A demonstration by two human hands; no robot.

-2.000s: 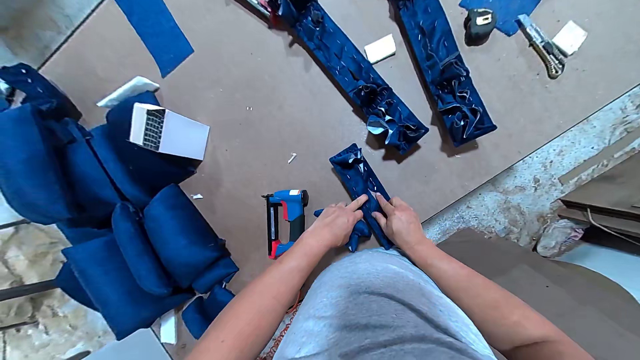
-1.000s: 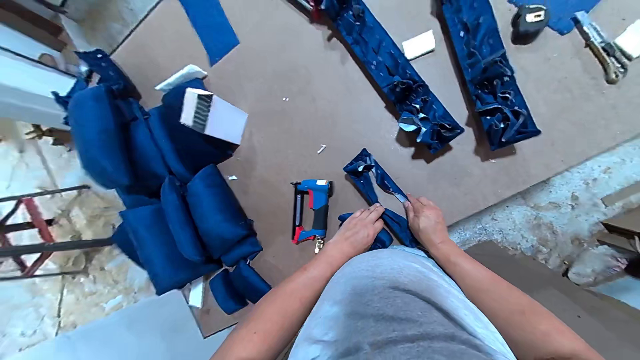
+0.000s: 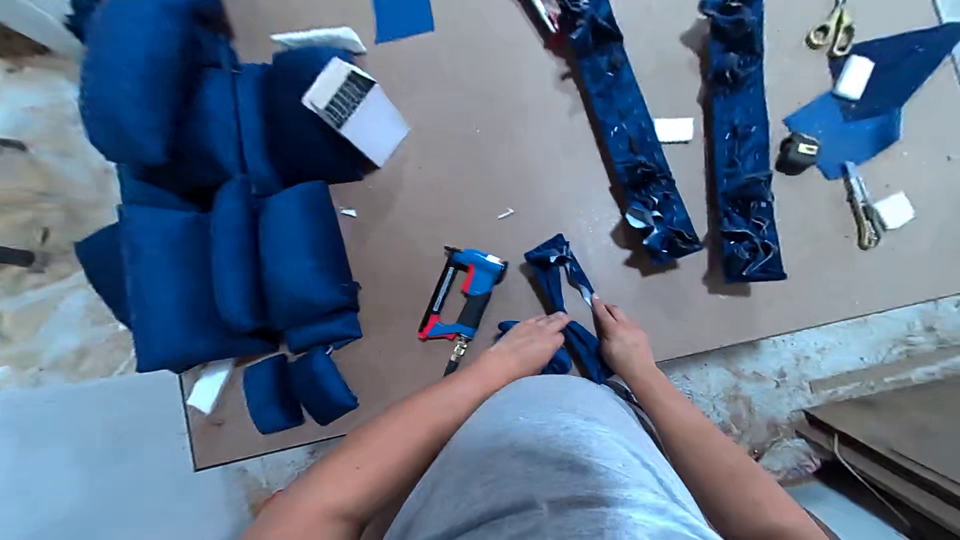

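A narrow blue fabric-covered piece (image 3: 546, 279) lies at the table's near edge, against the grey shirt. My left hand (image 3: 534, 341) rests on its left side with the fingertips on the cloth. My right hand (image 3: 621, 334) pinches the fabric edge on its right side. More blue cloth (image 3: 556, 363) is bunched under and beside my left hand, partly hidden. To the left of my hands a blue and red pneumatic staple gun (image 3: 471, 294) lies on the brown table, a hose fitting at its handle.
Blue cushions (image 3: 172, 285) are piled at left with a white box (image 3: 367, 120) on them. Two long blue fabric-covered strips (image 3: 637, 142) (image 3: 742, 150) lie beyond my hands. At right are scissors (image 3: 831, 31), a tape measure (image 3: 798, 154), a utility knife (image 3: 864, 210) and blue scraps (image 3: 874, 135).
The cloth on the piece has been pulled apart, and a gap now shows between its two sides. My right hand has shifted onto the right edge. The view has turned.
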